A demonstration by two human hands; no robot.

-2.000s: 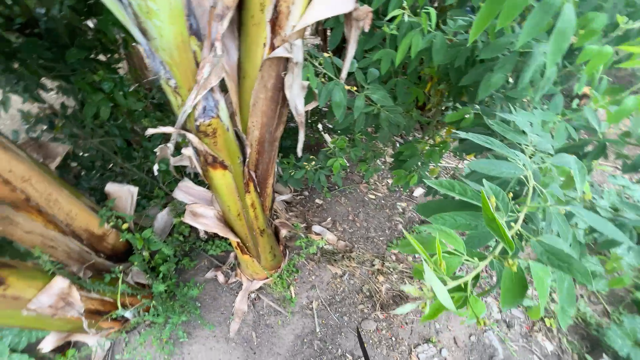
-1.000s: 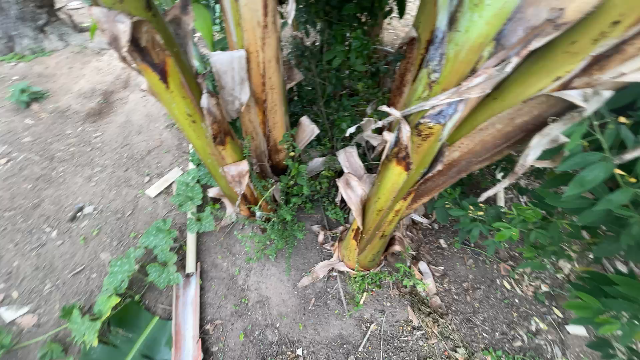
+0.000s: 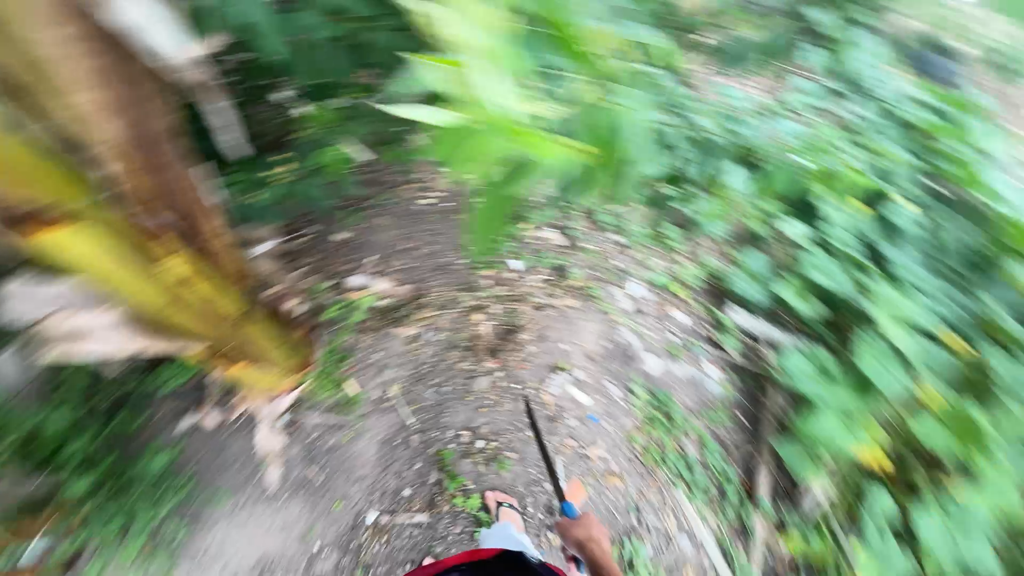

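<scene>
Low in the head view, my right hand (image 3: 586,538) is closed around the blue handle of a long, thin, dark blade (image 3: 544,448), which looks like a machete or long knife. The blade points up and slightly left over the soil. My left hand is out of view. At the left, the yellow-green base of a banana-like plant (image 3: 264,344) rises from the ground with dry brown sheaths hanging from it. Much of the picture is blurred by motion.
A sandalled foot (image 3: 502,506) is on the bare soil at the bottom. Dense leafy plants (image 3: 896,352) fill the right side, and a bright leafy branch (image 3: 512,120) hangs at top centre. Dry litter and stones lie scattered on the ground (image 3: 480,344).
The view has swung to the right, so the plant's base now stands at the left. My right hand and the blue handle have come into view at the bottom.
</scene>
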